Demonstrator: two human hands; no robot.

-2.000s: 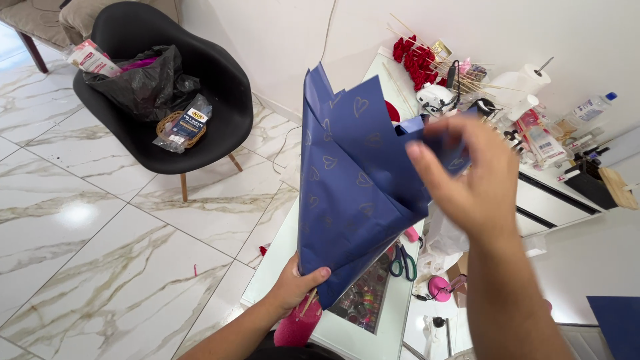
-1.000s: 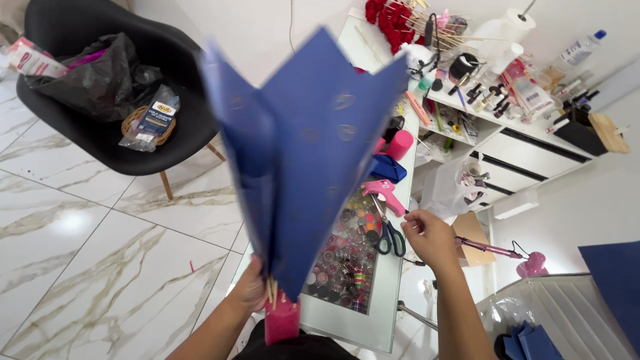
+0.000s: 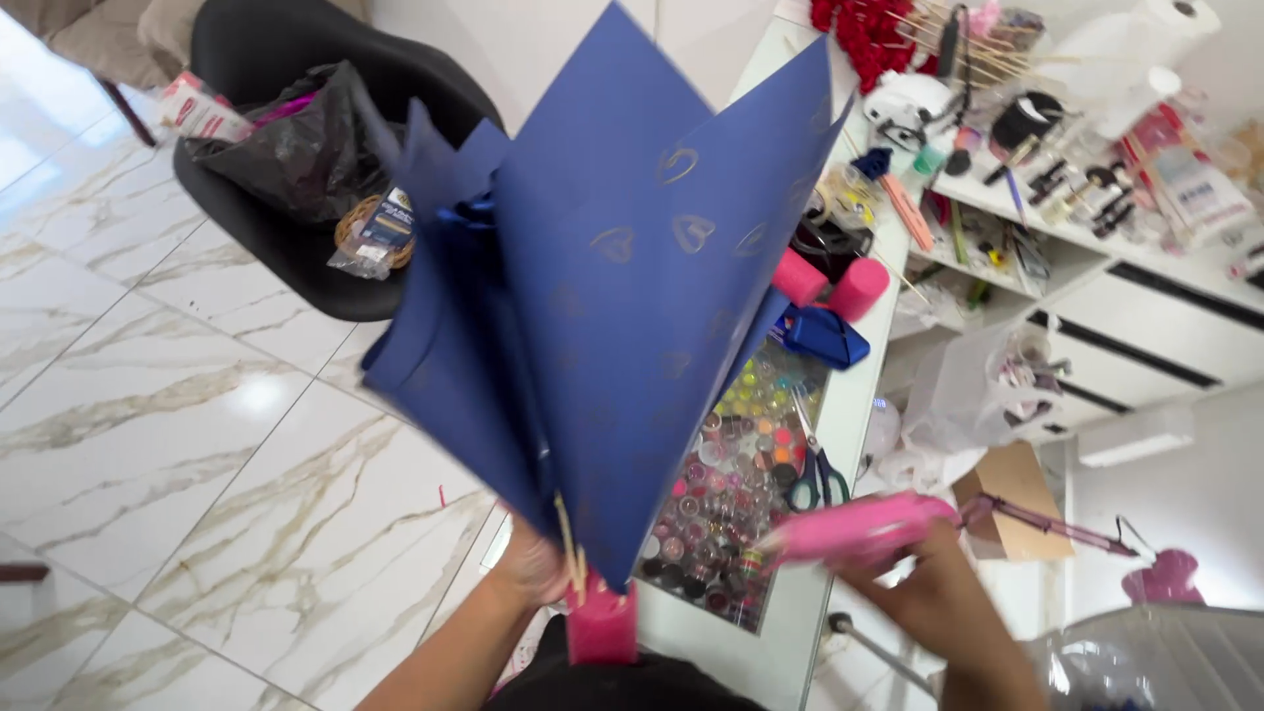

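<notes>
A bouquet wrapped in blue paper with heart outlines [image 3: 632,257] stands upright in front of me, with dark blue satiny material in its folds. My left hand [image 3: 533,563] grips its narrow base, where thin wooden sticks [image 3: 568,543] poke out above a pink block [image 3: 602,622]. At the right, my right hand [image 3: 918,583] holds a pink hot glue gun [image 3: 859,528], its nozzle pointing left toward the lower part of the wrap. Green-handled scissors [image 3: 815,479] lie just beyond the glue gun on the glass tabletop. The fingers of my left hand are partly hidden behind the paper.
The glass-topped table [image 3: 726,652] shows many small jars beneath. Pink rolls [image 3: 859,288] and a blue ribbon bundle [image 3: 828,336] lie near its edge. A black chair [image 3: 267,267] holds a black plastic bag [image 3: 306,158]. Red flowers [image 3: 869,39] and bottles crowd the far right.
My right hand has lifted the pink glue gun, which lay on the table one second ago. The wrapped bouquet has turned, showing its folds on the left.
</notes>
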